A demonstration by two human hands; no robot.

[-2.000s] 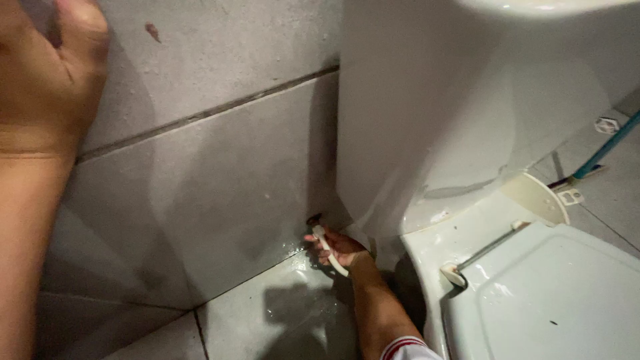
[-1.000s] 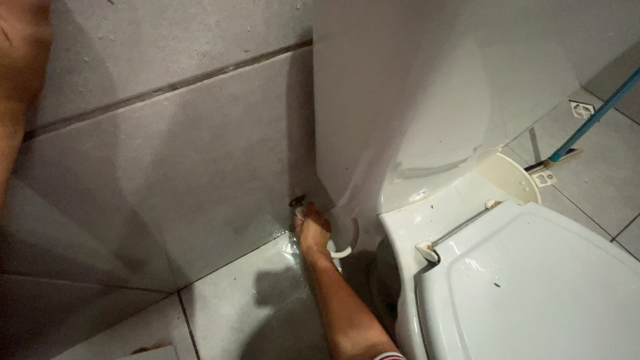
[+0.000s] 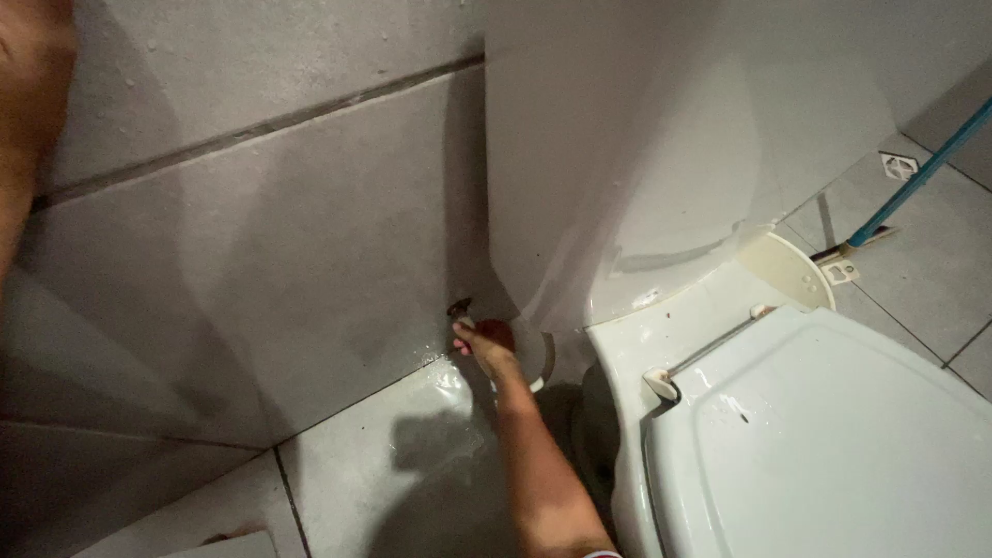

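Note:
My right hand [image 3: 488, 345] reaches down to the foot of the grey tiled wall, its fingers closed around the end of a white flexible hose at a dark wall hole [image 3: 459, 307]. The hose [image 3: 547, 360] curves out beyond my hand, low beside the toilet. The hose end itself is mostly hidden by my fingers. My left hand [image 3: 35, 62] is at the upper left edge, in front of the wall, cut off by the frame; its fingers are out of view. The white toilet tank [image 3: 620, 155] rises just right of my right hand.
A closed toilet lid [image 3: 821, 442] fills the lower right. Behind the bowl stand a cream round bin [image 3: 821, 283] and a blue-handled pole [image 3: 922, 182], near a floor drain [image 3: 899, 165]. The floor tile [image 3: 372, 434] by the wall looks wet. A pale flat object [image 3: 232, 546] lies at the bottom left.
My right hand has turned, from palm side showing with the hose across it to its back showing, and is closed at the wall hole. My left hand has slipped further toward the left edge.

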